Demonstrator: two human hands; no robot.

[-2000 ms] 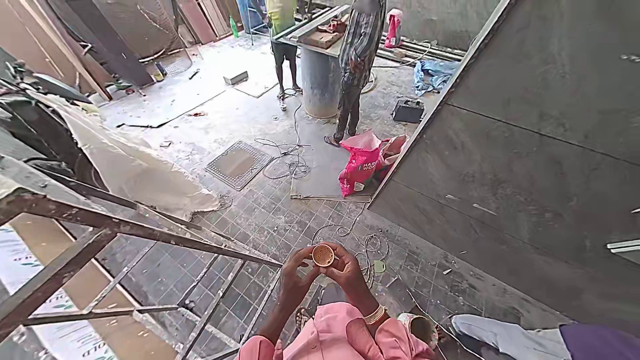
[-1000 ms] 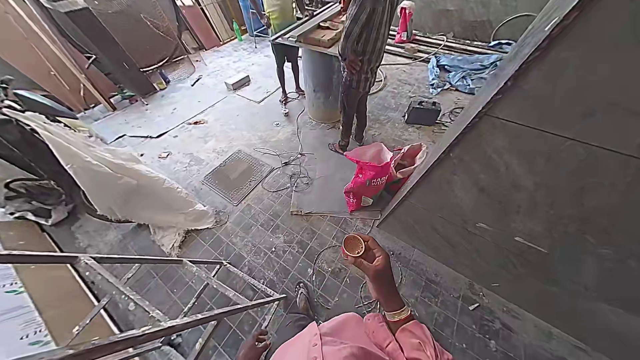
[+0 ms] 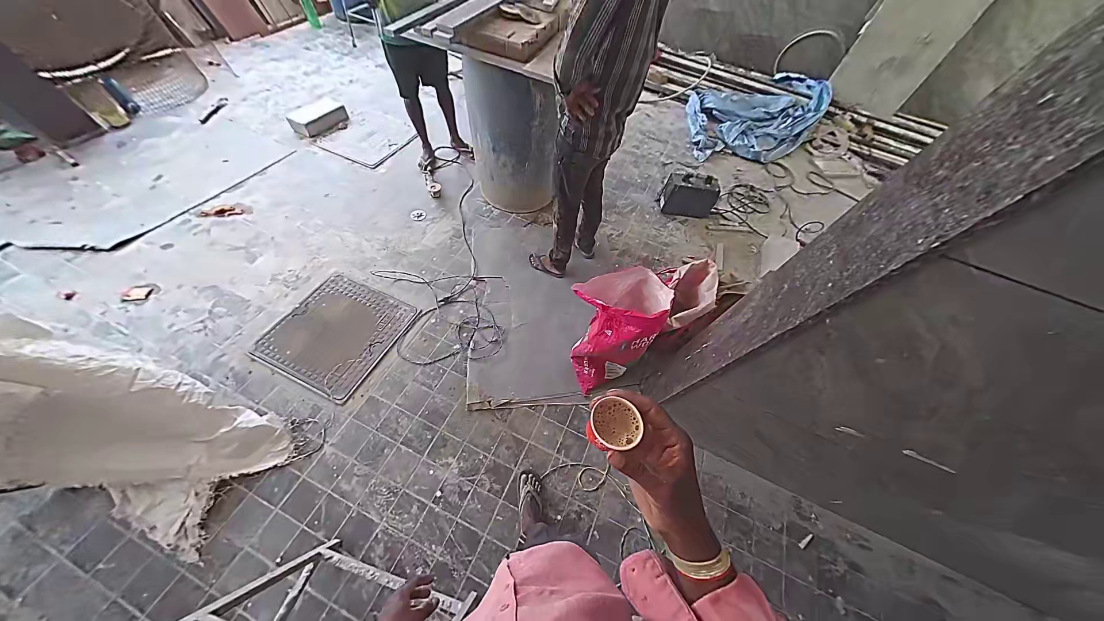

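My right hand (image 3: 651, 435) is closed around a small red paper cup (image 3: 616, 423), upright, with a frothy light-brown drink inside. My left hand (image 3: 410, 599) is low at the bottom edge, partly cut off, beside the top of a worn metal ladder or frame (image 3: 345, 565). Its fingers look loosely apart and nothing shows in them; whether they touch the metal is not clear. Past the cup, a pink printed bag (image 3: 623, 323) stands open on the floor.
Two people, one in a striped shirt (image 3: 604, 78), stand by a drum (image 3: 511, 138) with boards on top. Cables (image 3: 466, 319) lie near a floor cover (image 3: 336, 335). A slanted dark panel (image 3: 862, 405) fills the right; pale cloth (image 3: 129, 423) hangs at left. A blue sheet (image 3: 759, 116) lies behind a black box (image 3: 688, 193).
Two seconds ago both my hands held the cup; my left hand has since let go and moved down to the left. My right hand still holds the cup.
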